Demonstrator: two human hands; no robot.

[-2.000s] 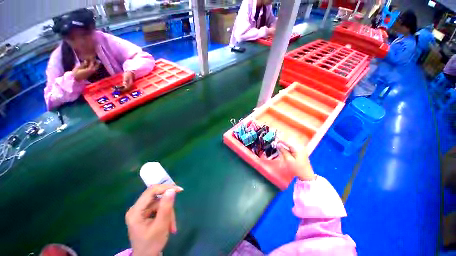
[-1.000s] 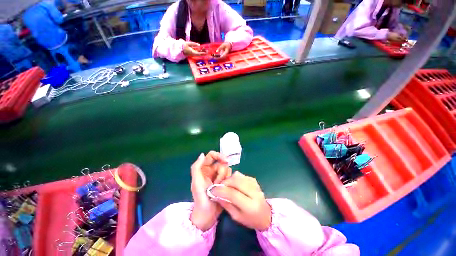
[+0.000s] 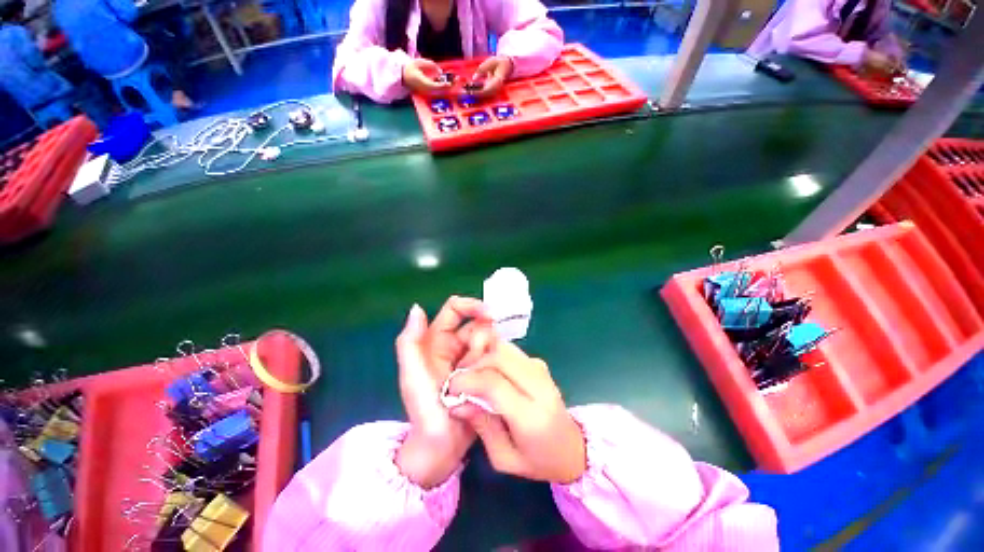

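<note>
My left hand is palm up in front of me, fingers raised and half curled. My right hand is against it, its fingers pinching a thin white wipe over the left palm. Whatever lies under the wipe between the hands is hidden, so I cannot tell whether my left hand holds anything. A white block with a rounded top stands on the green bench just beyond my fingers.
Red trays with coloured binder clips lie at left and right. A yellowish ring sits on the left tray's corner. Across the bench, a person handles small dark units over a red grid tray. White cables lie far left; a metal post stands right.
My right hand has moved from the right tray's clips to my left hand, with the white wipe now in its fingers. The view has swung left, bringing the left tray in.
</note>
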